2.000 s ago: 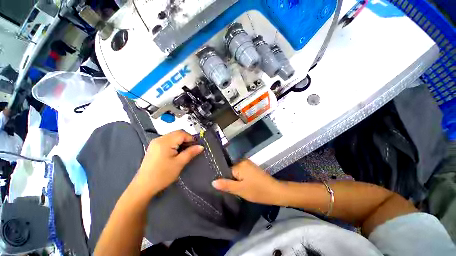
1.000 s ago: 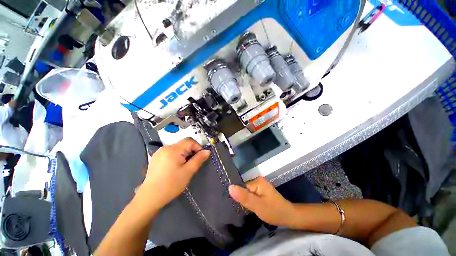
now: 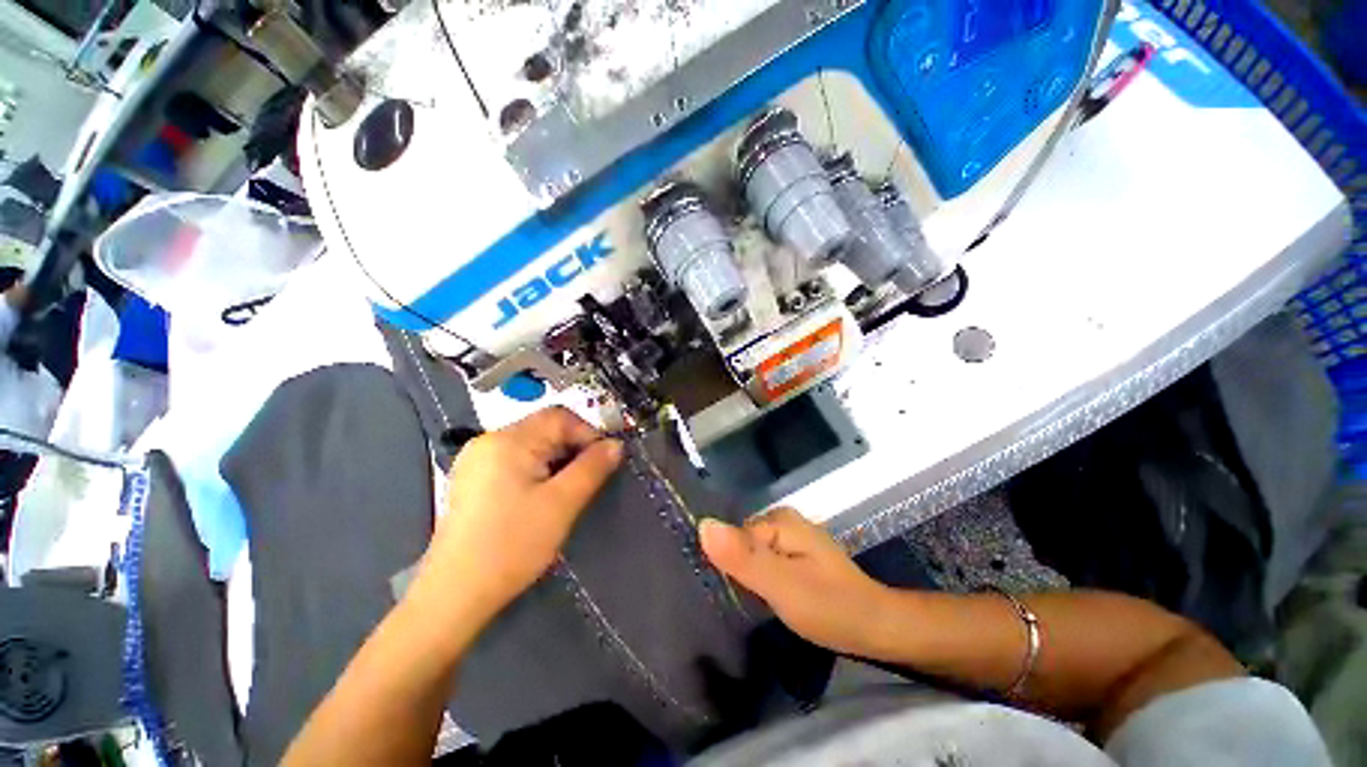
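Dark grey stitched cloth (image 3: 622,577) lies in front of the overlock machine (image 3: 450,195), its upper end at the presser foot and needle area (image 3: 637,352). A yellowish seam line and a darker looped line run down its right part; a thin light stitch line runs further left. My left hand (image 3: 525,495) pinches the cloth with thumb and finger just in front of the foot. My right hand (image 3: 787,577) holds the cloth's right edge lower down, thumb on top. The cloth's lower end runs into shadow over the lap.
A plain grey cut panel (image 3: 338,510) lies left of the machine, with another grey piece (image 3: 188,599) beyond it. A translucent bag (image 3: 195,262) is at upper left. Dark cloth (image 3: 1154,495) hangs at right below the table edge (image 3: 1049,427). A blue basket (image 3: 1334,285) stands far right.
The view has shifted, so the machine sits slightly lower and further right. Both hands keep their grip; my right hand is now further from the foot along the cloth's edge than two seconds ago.
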